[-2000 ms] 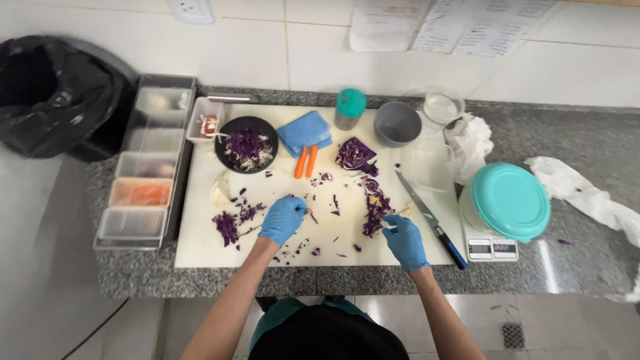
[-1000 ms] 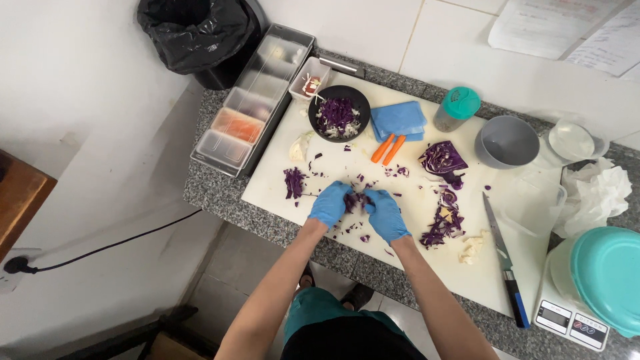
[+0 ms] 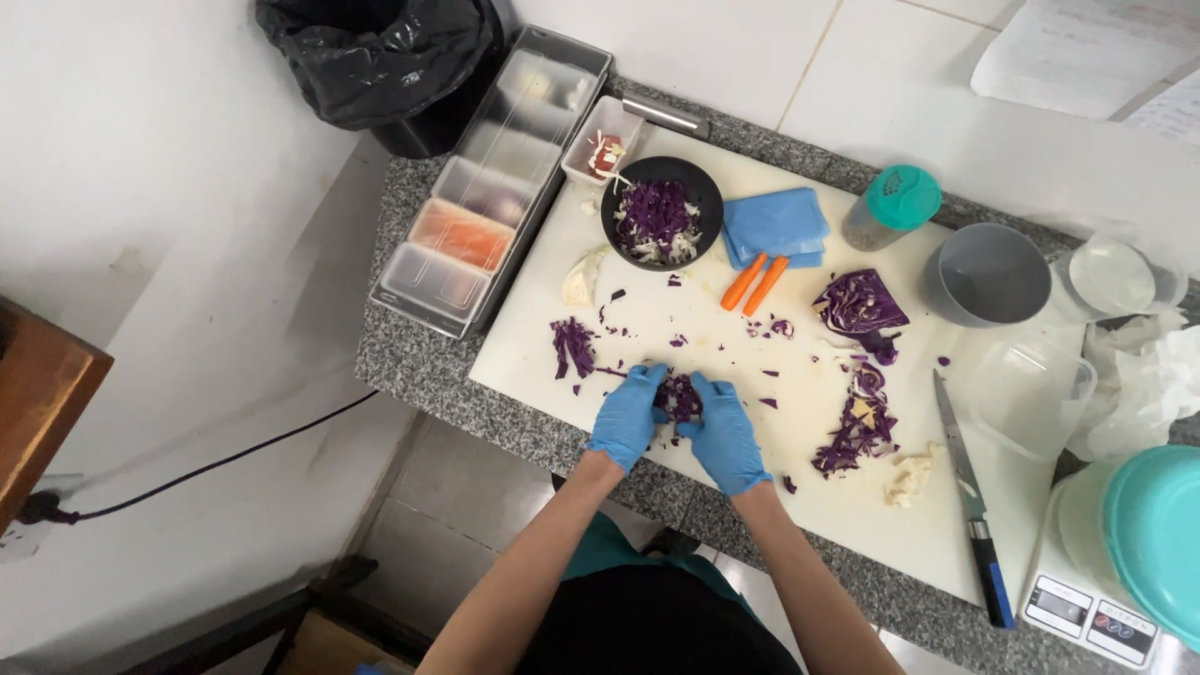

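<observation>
My left hand (image 3: 630, 418) and my right hand (image 3: 725, 433), both in blue gloves, close in from either side on a small heap of shredded purple cabbage (image 3: 679, 398) near the front of a white cutting board (image 3: 787, 347). One shredded pile (image 3: 573, 348) lies left of my hands, another (image 3: 858, 436) to the right. Behind stands a black bowl (image 3: 708, 216) of purple and white cabbage. Beside it are folded blue cloths (image 3: 773, 223), two carrot pieces (image 3: 753, 283) and a cut purple cabbage wedge (image 3: 860, 302). A knife (image 3: 970, 497) rests at the right, blade pointing away.
A divided container (image 3: 445, 314) with lidded compartments stands left, near a bin with a black bag (image 3: 384, 66). Toward the right are a teal-lidded shaker (image 3: 892, 206), a grey bowl (image 3: 988, 275), a clear container (image 3: 1033, 394), crumpled paper (image 3: 1139, 384) and a kitchen scale (image 3: 1087, 609) under a teal-lidded tub (image 3: 1158, 544).
From about two seconds ago, my hands have come together around purple cabbage shreds; they were apart on the board. The view has swung to the left.
</observation>
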